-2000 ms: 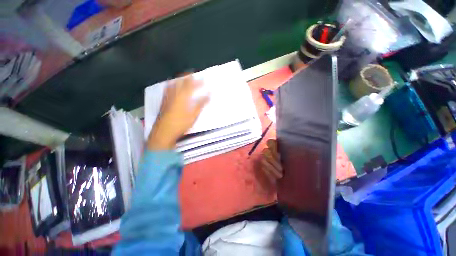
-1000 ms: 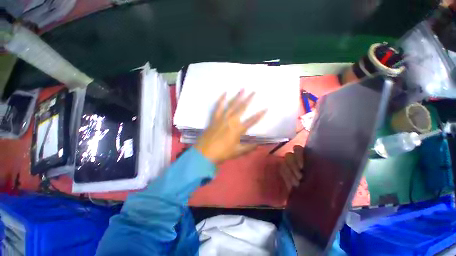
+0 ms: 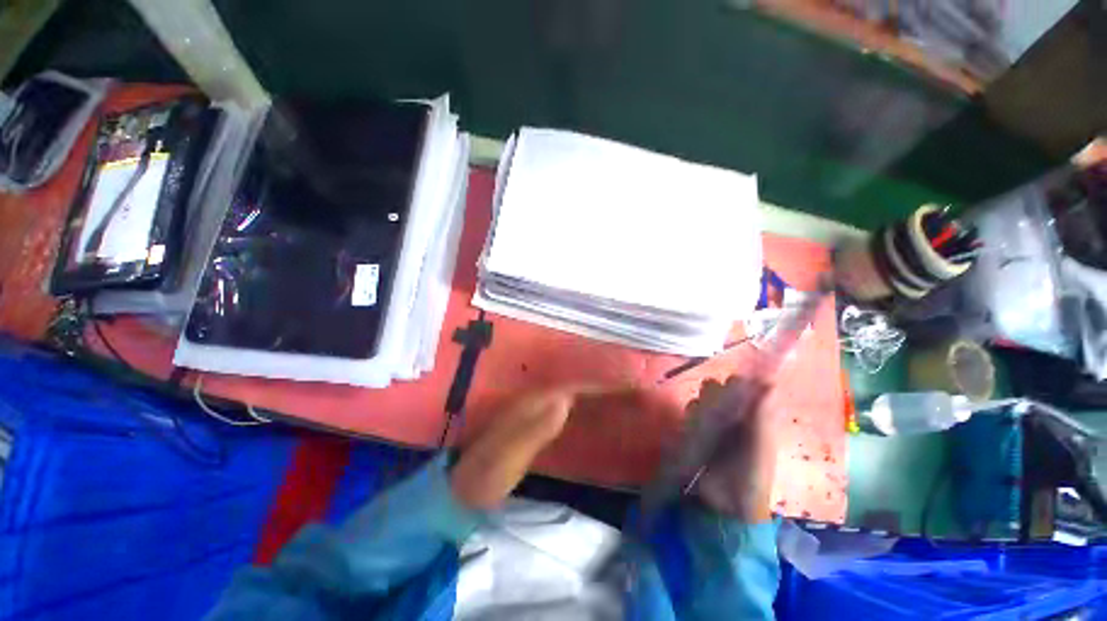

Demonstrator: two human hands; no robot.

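Observation:
A white stack of sheets with thin dark layers (image 3: pixel 625 231) lies on the red mat. My right hand (image 3: pixel 728 455) is blurred at the mat's front. It is around a dark, smeared slab (image 3: pixel 775 352), apparently the tablet, tilted and seen nearly edge-on. My left hand (image 3: pixel 516 443) is left of it, over the mat's front edge. Its fingers point right and blur, so whether they touch the tablet is unclear. A thin dark tool (image 3: pixel 686 366) lies at the stack's front edge. A black cross-shaped piece (image 3: pixel 466 364) lies left of the stack.
At left, a glossy black tablet with a white label (image 3: pixel 318 231) lies on white sheets, beside an open tablet housing (image 3: pixel 121 200). At right are a banded pen holder (image 3: pixel 917 255), a white cable (image 3: pixel 870 337), a clear bottle (image 3: pixel 917 414) and a tape roll (image 3: pixel 970 368). Blue crates (image 3: pixel 109 467) stand in front.
My left hand has left the stack's top and moved down to the front. The slab at my right hand has turned from broad to nearly edge-on. The camera view has shifted and tilted.

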